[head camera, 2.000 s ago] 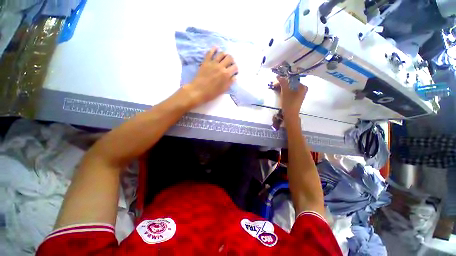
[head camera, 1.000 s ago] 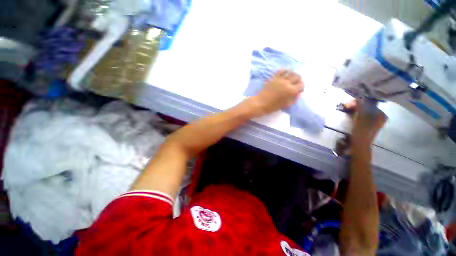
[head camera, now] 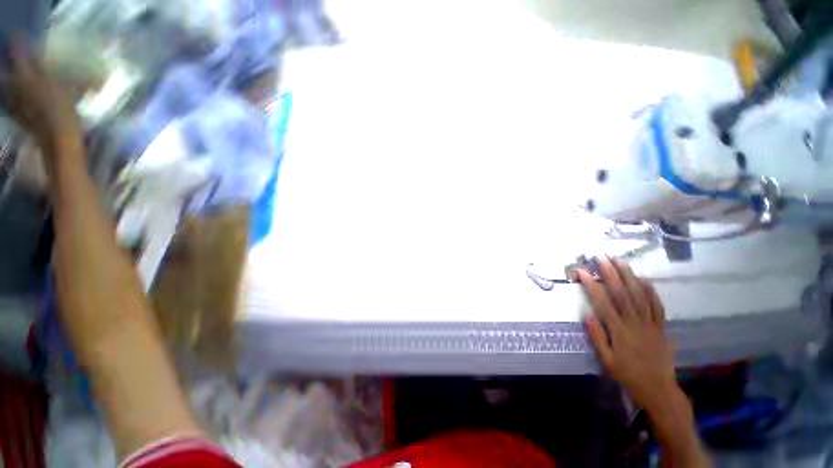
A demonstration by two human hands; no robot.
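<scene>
My left hand (head camera: 29,90) is stretched out at the far upper left, blurred and partly cut off by the picture's edge. Dark greyish cloth lies at its fingers; whether it grips this cannot be told. My right hand (head camera: 626,320) lies on the table's front edge, fingers spread and bent, no cloth in it. Its fingertips touch or cover part of the small metal guide (head camera: 548,276). The sewing machine head (head camera: 699,155), white with a blue stripe, stands behind and right of this hand. The needle area is blurred.
The white table (head camera: 429,201) has a grey ruler edge along its front. A blue strip (head camera: 269,187) runs at its left end. Beside it are a brown taped box (head camera: 203,283) and heaped blue-grey cloth (head camera: 219,137). Pale cloth (head camera: 301,416) lies below the table edge.
The view has swung left. My left hand has left the table and reached far left. The blue-grey piece is gone from the table. My right hand has come away from the needle to the front edge.
</scene>
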